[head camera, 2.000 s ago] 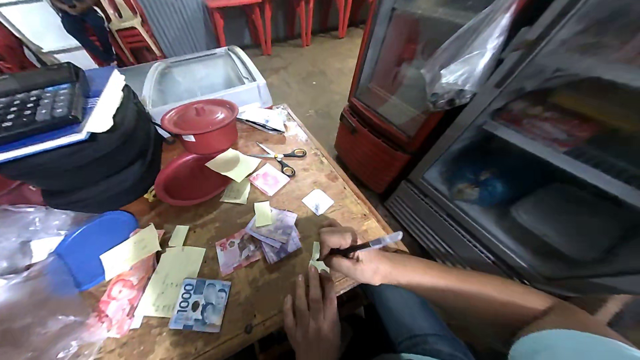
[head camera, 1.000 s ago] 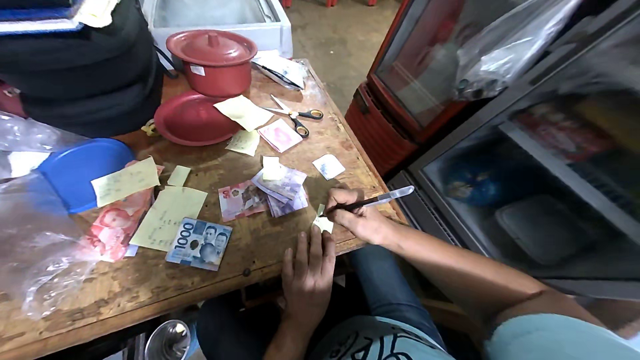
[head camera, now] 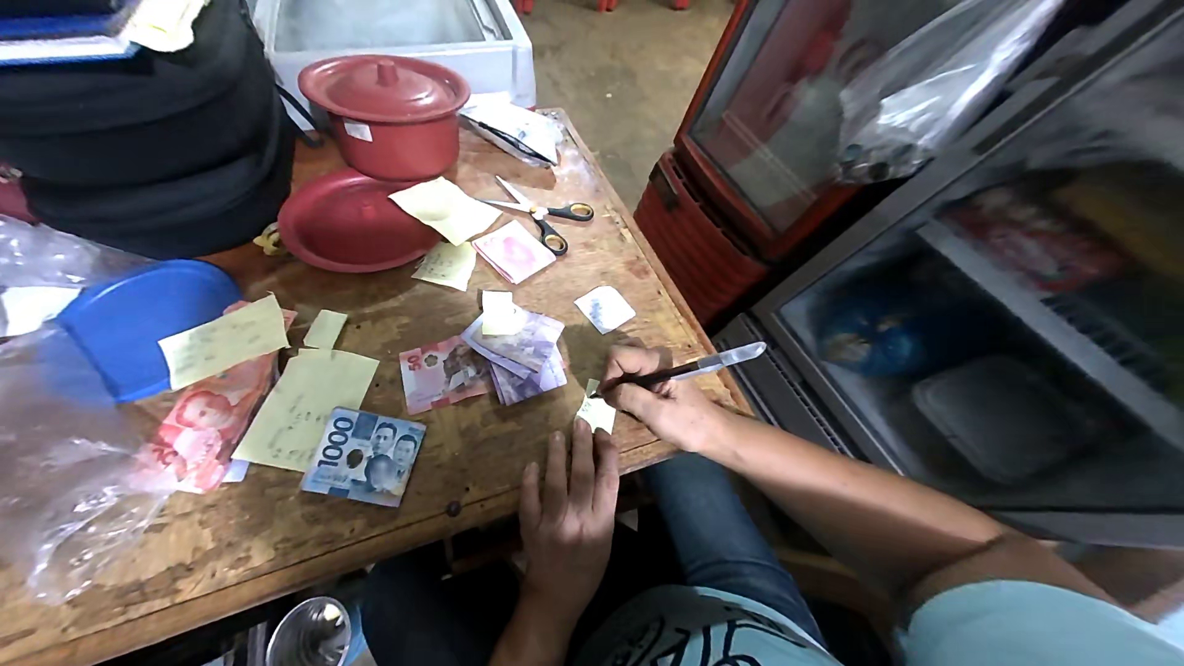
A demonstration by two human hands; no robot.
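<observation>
My right hand (head camera: 661, 393) grips a pen (head camera: 708, 362), its lower end at a small pale paper slip (head camera: 597, 413) by the table's front edge. My left hand (head camera: 571, 499) lies flat, fingers apart, its fingertips at the slip's lower edge. Left of the slip lie purple banknotes (head camera: 529, 375) with a small paper on top, and a red banknote (head camera: 444, 373) beside them. A folded blue banknote (head camera: 364, 457) overlaps a yellow written sheet (head camera: 310, 402). Another small white paper (head camera: 605, 309) lies beyond my right hand.
Scissors (head camera: 541, 215) lie open near a red lidded pot (head camera: 388, 116) and a red plastic basin (head camera: 351, 227). A blue plastic lid or plate (head camera: 139, 324), reddish banknotes (head camera: 208, 416) and clear plastic bags (head camera: 65, 462) are on the left. Glass-door coolers (head camera: 971, 351) stand right of the wooden table (head camera: 481, 462).
The view has tilted down and shifted. My right hand keeps the pen at the slip, and my left hand stays just below it. The banknotes and papers lie as before.
</observation>
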